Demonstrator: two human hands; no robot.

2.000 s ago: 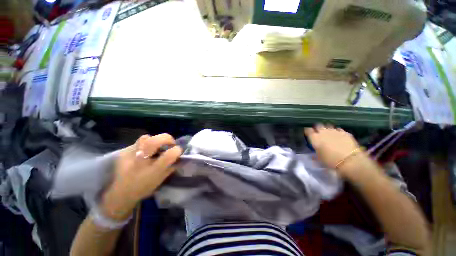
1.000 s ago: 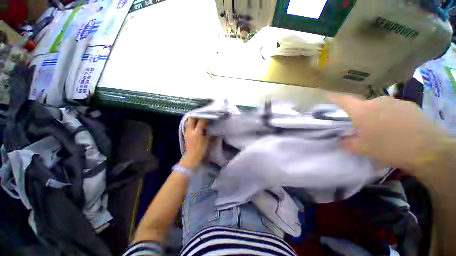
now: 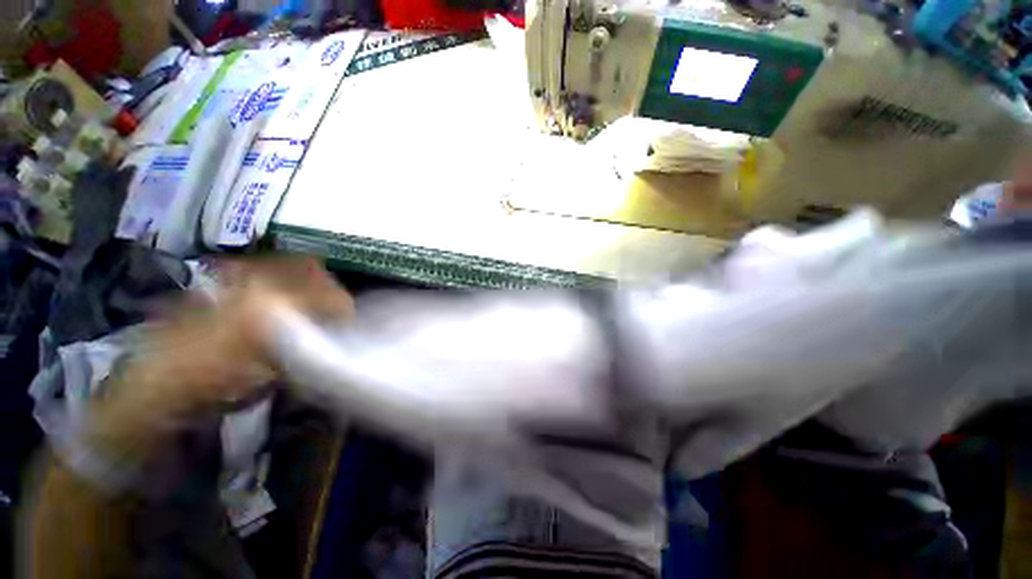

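A light grey garment (image 3: 521,356) with a dark band is stretched across the view in front of the table edge, above my lap, strongly blurred. My left hand (image 3: 255,328) is at its left end and grips it, also blurred. The garment's right end runs to the right edge of the picture. Only a small blurred bit of my right hand (image 3: 1018,190) shows at that edge, and its fingers cannot be made out.
The cream sewing machine (image 3: 894,124) with a green panel and lit screen stands on the white table (image 3: 396,147). White packages (image 3: 255,147) lie at the table's left. Grey cloth pieces (image 3: 102,243) hang left of my lap. A white cloth bundle (image 3: 690,147) lies behind the needle.
My left hand has moved left and my right hand far right to the picture's edge. The garment, bunched over my lap before, is now spread wide between them.
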